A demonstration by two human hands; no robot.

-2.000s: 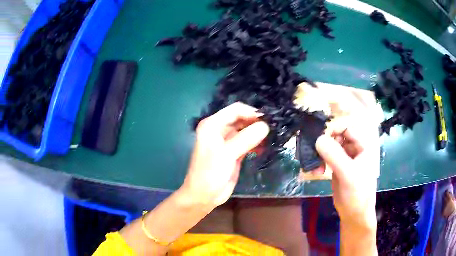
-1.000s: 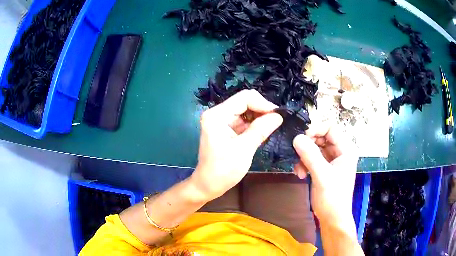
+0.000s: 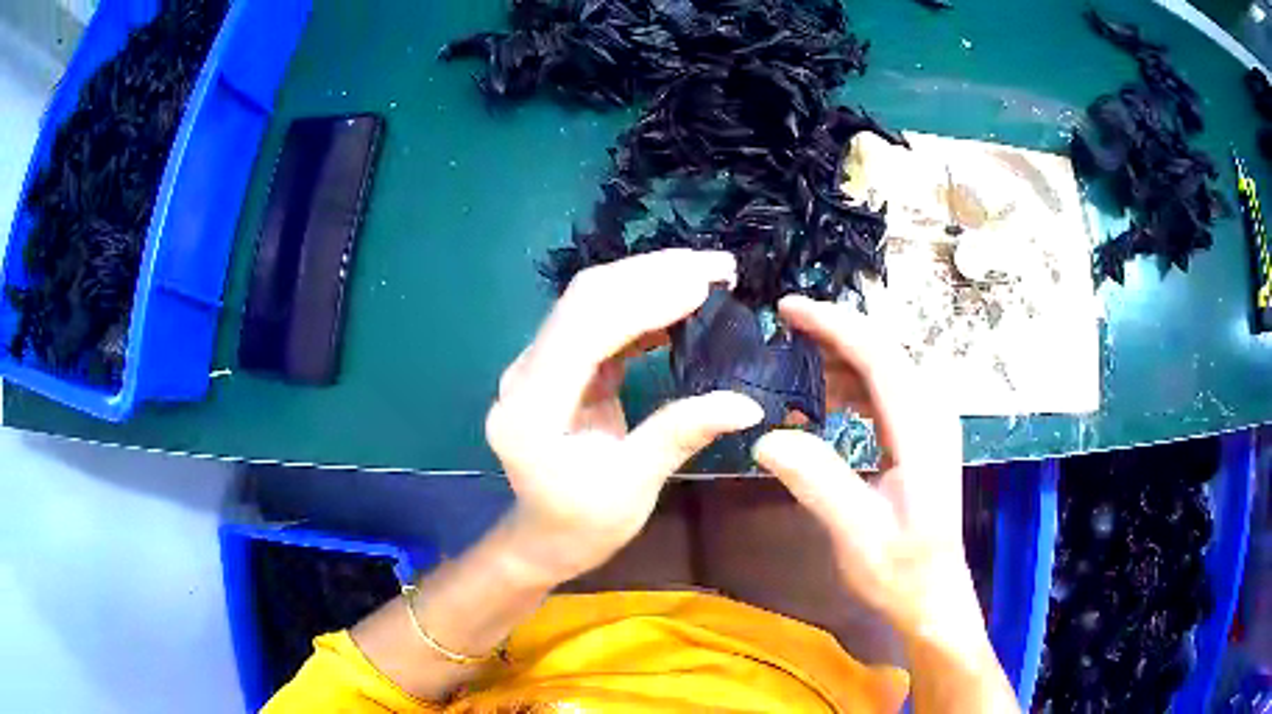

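A folded black piece [image 3: 746,366] with a ribbed face is held up between both hands, near the table's front edge. My left hand [image 3: 593,398] grips its left side between thumb and fingers. My right hand [image 3: 879,446] grips its right side, with the thumb at the lower edge and a finger at the top. A large heap of loose black pieces [image 3: 725,119] with pointed tips lies behind the hands. The tan glue board [image 3: 1032,335] lies to the right, stained, with a small white round dish [image 3: 982,255] on it.
A blue bin [image 3: 209,237] of black pieces stands at the left, with a dark flat rectangle [image 3: 310,251] beside it. A smaller black cluster [image 3: 1151,175] and a yellow-black cutter [image 3: 1253,244] lie at the right. Lower blue bins [image 3: 244,614] show below the table at left and right.
Both hands have come together around the black piece, which is now raised with its ribbed face showing. The right hand has moved left, away from the board. The view has shifted.
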